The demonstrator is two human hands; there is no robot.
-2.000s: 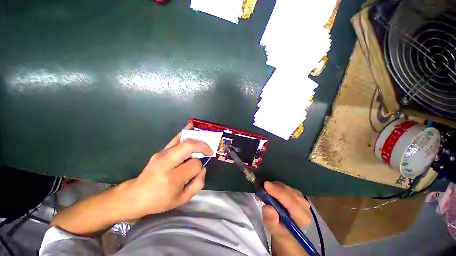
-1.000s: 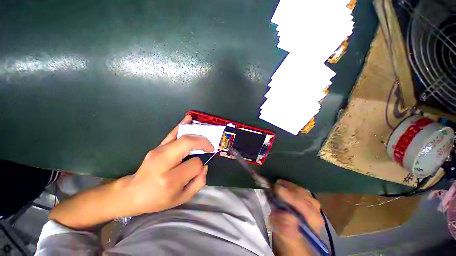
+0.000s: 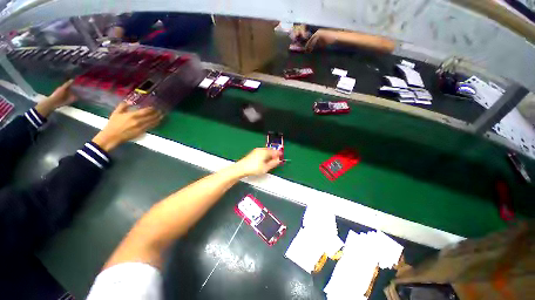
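Observation:
My left hand reaches over the green conveyor belt. Its fingers are closed on the near end of a small red-edged phone assembly, partly hidden by them. A thin light wire sticks out at the fingertips. Another red-edged phone assembly, with a white part at one end and a black area at the other, lies on the dark green bench. White LCD modules with orange-yellow edges lie overlapping at the lower right. My right hand is not in view.
Dark striped sleeves and two hands of another person hold a clear tray of red parts at left. A red housing and phones lie on the belt. The white rail crosses the view. Cardboard stands lower right.
The view has swung up to the belt. My left hand has left the bench work and reached out to the belt. My right hand and the soldering iron have gone out of view.

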